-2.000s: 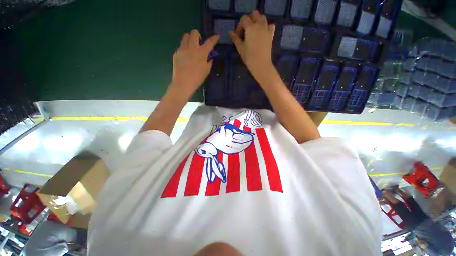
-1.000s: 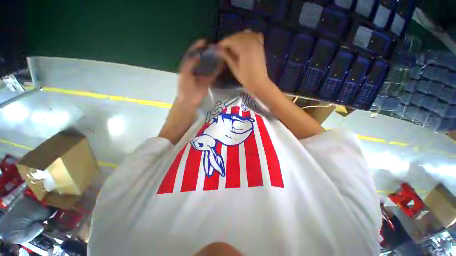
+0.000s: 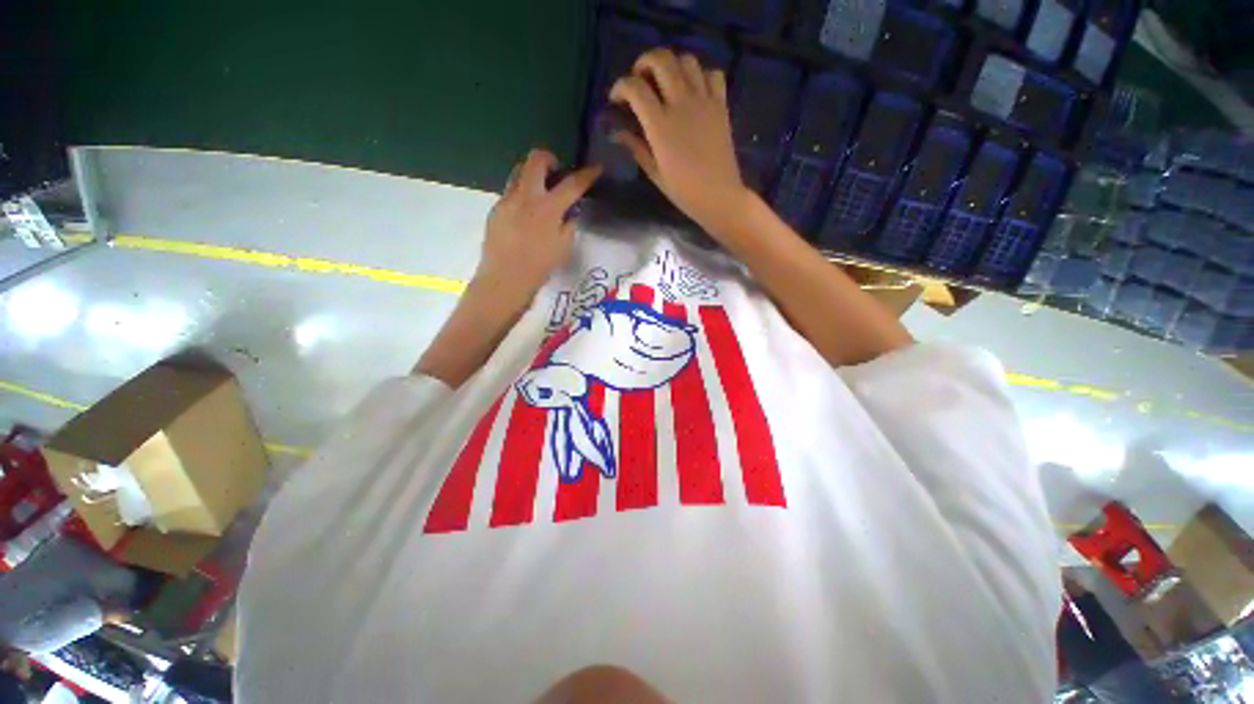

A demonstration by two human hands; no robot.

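Observation:
The black tray [image 3: 825,261] lies on the green bench at upper right. Its near row holds dark blue-edged phone housings [image 3: 864,179] upright in pockets. Some housings farther back carry pale grey rectangles [image 3: 1000,85] at one end. My right hand [image 3: 684,131] is over the tray's near left pockets, fingers bent down and thumb apart. My left hand [image 3: 534,220] is at the tray's near left corner, thumb and forefinger towards a dark item. The dark pieces under my fingers blend with the tray, so I cannot tell what either hand grips.
Clear blister trays [image 3: 1183,220] with grey-blue pockets are stacked right of the black tray. The green bench mat [image 3: 316,90] extends left. Below the bench edge are a pale floor with yellow lines, an open cardboard box [image 3: 206,447] at left and a red stool [image 3: 1121,550] at right.
A second ago my left hand held up a dark grey piece near my right hand. Now my hands are farther apart and my right fingers are down over the tray's near left pockets.

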